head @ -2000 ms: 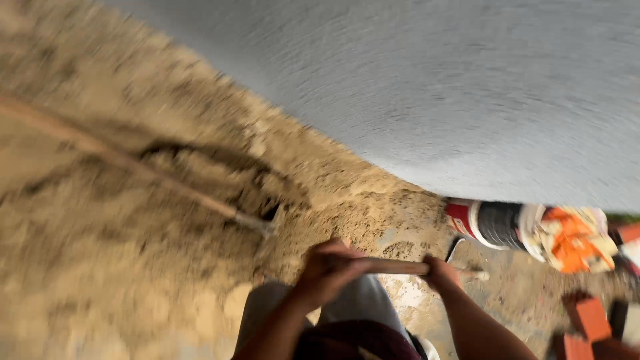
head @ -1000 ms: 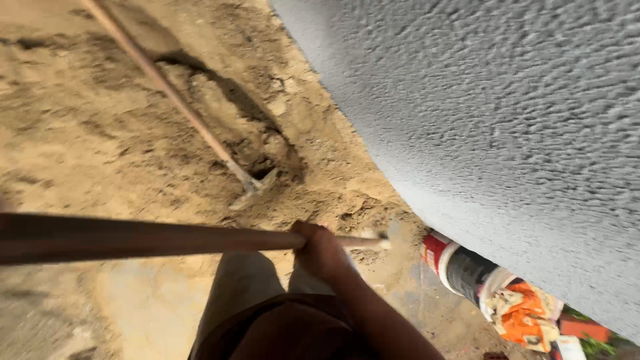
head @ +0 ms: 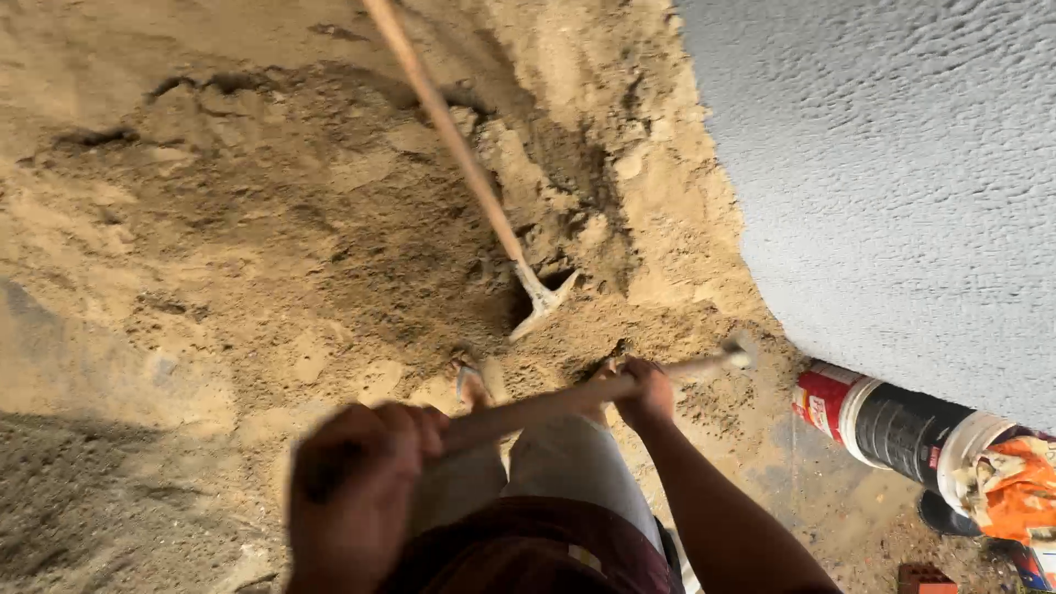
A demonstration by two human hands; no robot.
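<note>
My left hand (head: 363, 487) is closed around the near end of a long wooden handle (head: 528, 412), close to the camera and blurred. Further along the same handle, my right hand (head: 648, 394) grips it near its far end, where a pale, blurred tip (head: 737, 355) shows. What tool this handle belongs to is not clear. Beyond my hands a hoe-like tool with a wooden handle (head: 462, 148) and a mud-caked metal head (head: 542, 301) rests on the sandy soil (head: 330, 214), its head beside a dark hollow. My feet stand on the sand below it.
A textured grey wall (head: 891, 165) rises at the right. Along its base are stacked buckets (head: 907, 429), with an orange and white crumpled bag (head: 1019, 487) at their end. A red hollow brick (head: 926, 579) lies at the bottom right. Darker soil (head: 74, 503) covers the lower left.
Two seconds ago both hands were on the handle; one second ago only one hand showed on it. Now both grip it, my left hand near the camera. The view has shifted.
</note>
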